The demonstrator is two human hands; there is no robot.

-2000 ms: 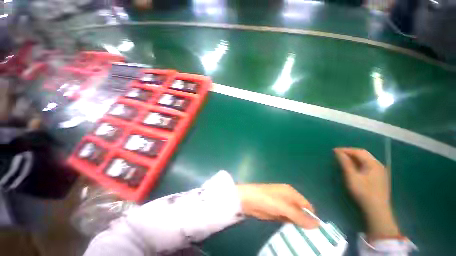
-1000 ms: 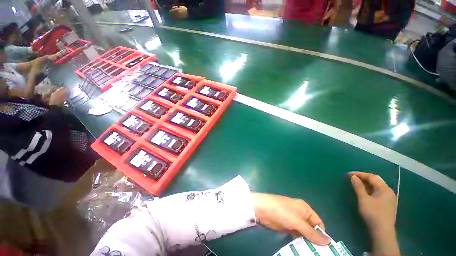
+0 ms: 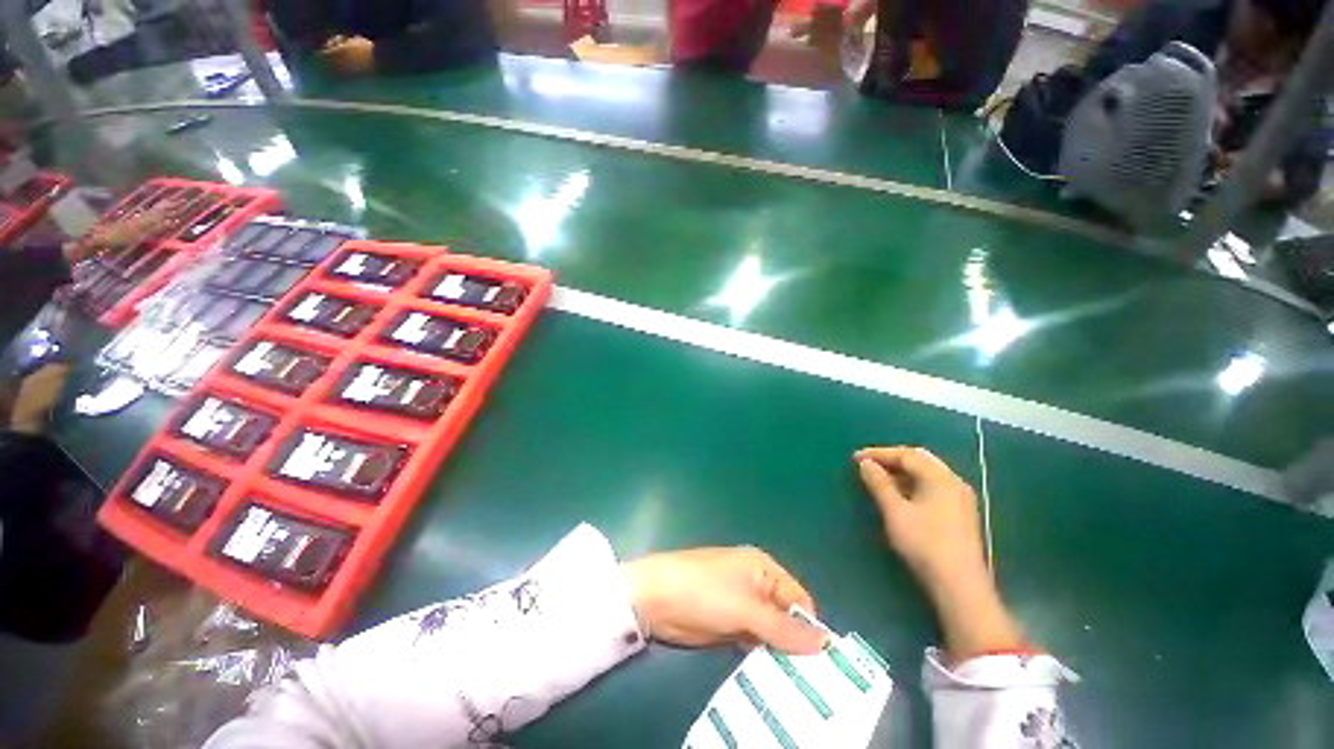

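My left hand is low in the middle and pinches the top edge of a white label strip with green bars; the strip runs out at the bottom edge. My right hand is above the green bench to the right of the strip, thumb and index fingertip close together. Whether a small label is between them I cannot tell. A red-orange turnover tray lies at the left on the bench. Black handsets with white printed labels sit in its slots, in two rows.
A grey pocketed tray and another red tray lie beyond at the left, near a neighbour's hand. Crinkled clear plastic is at lower left. A grey fan and people are across the bench. A white band crosses it.
The view has turned to the right, so the tray appears further left and the fan has come into view. Both hands keep nearly the same pose, the left still on the strip.
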